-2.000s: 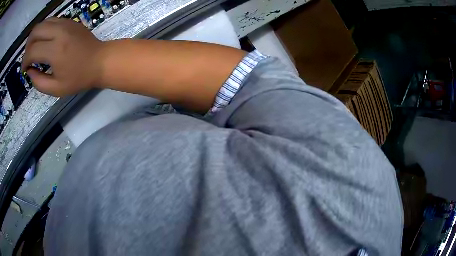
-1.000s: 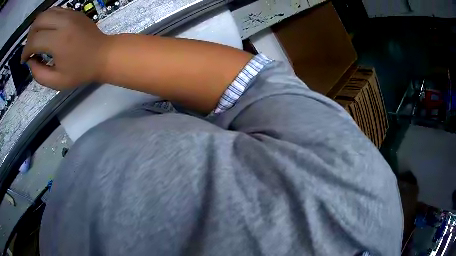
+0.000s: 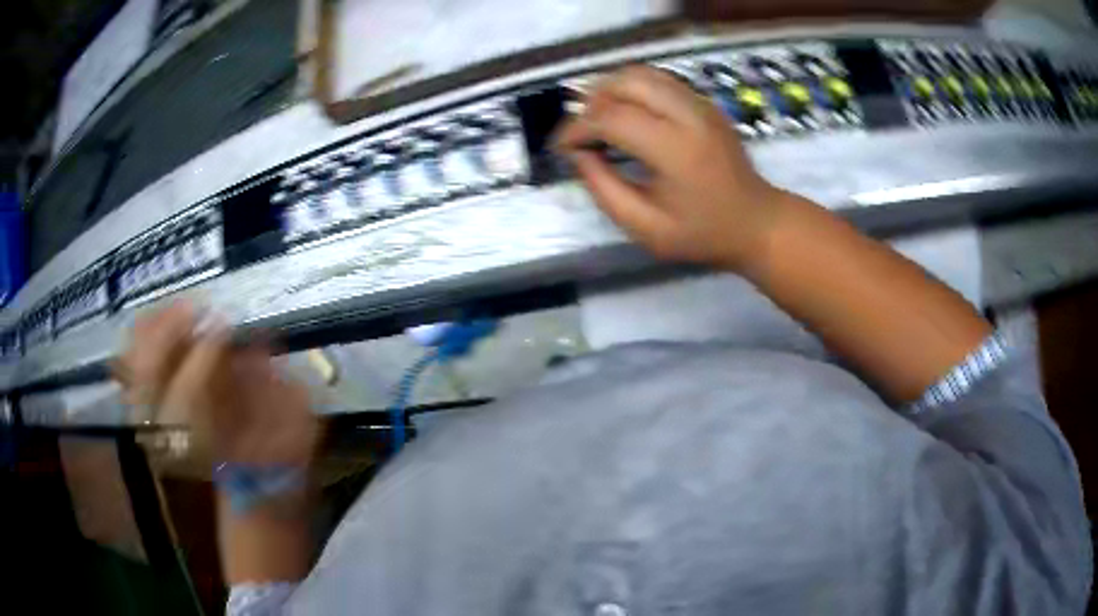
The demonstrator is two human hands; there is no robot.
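Note:
The frame is blurred. Circuit board panels (image 3: pixel 409 169) lie in a line along a metal conveyor rail (image 3: pixel 421 256). Panels right of centre carry yellow-topped transformers (image 3: pixel 795 96); the panels to the left show no yellow. My right hand (image 3: pixel 674 169) is over the line beside a black spacer (image 3: pixel 544 130), its thumb and fingers curled towards each other; whether it holds a part cannot be told. My left hand (image 3: pixel 223 385), with a blue wrist strap (image 3: pixel 259 481), is blurred at the rail's near side at left; its fingers' hold is unclear.
A tray with white lining and brown rim (image 3: pixel 343 106) stands behind the line. A blue cord (image 3: pixel 403 391) runs between my left hand and my body. A white sheet (image 3: pixel 638 315) lies below the rail under my right forearm. A grey-green surface (image 3: pixel 181 132) is at back left.
The view has swung left, so the panel line now crosses the whole frame and my left hand has come into view. My right hand still hovers over the line with curled fingers.

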